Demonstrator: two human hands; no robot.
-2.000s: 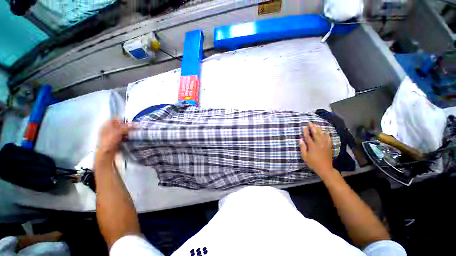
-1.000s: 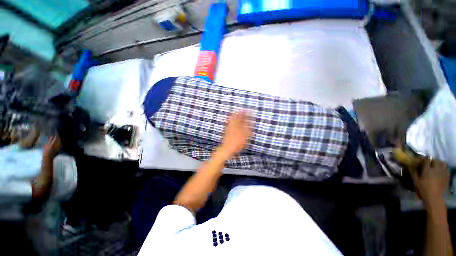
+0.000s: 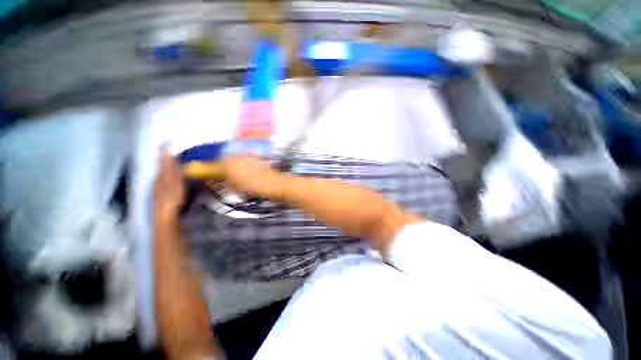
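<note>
The frame is blurred. The plaid garment (image 3: 316,232) lies over the navy pressing board (image 3: 204,152), whose rounded left end shows. My right hand (image 3: 246,176) is closed around the yellow-tan handle of the steam iron (image 3: 242,205), which is on the cloth near the board's left end. My left hand (image 3: 169,183) is at the left end of the board, left of the iron; whether its fingers hold cloth is hidden by blur.
A blue bar with a red label (image 3: 261,91) stands behind the board. A long blue bar (image 3: 393,59) lies farther back. White cloth (image 3: 520,186) hangs at the right. A dark line, likely the iron's hose (image 3: 309,130), runs up behind my right hand.
My right hand has brought the iron from its rest at the right onto the garment's left part. My left hand has moved left from the middle of the cloth. The view has shifted.
</note>
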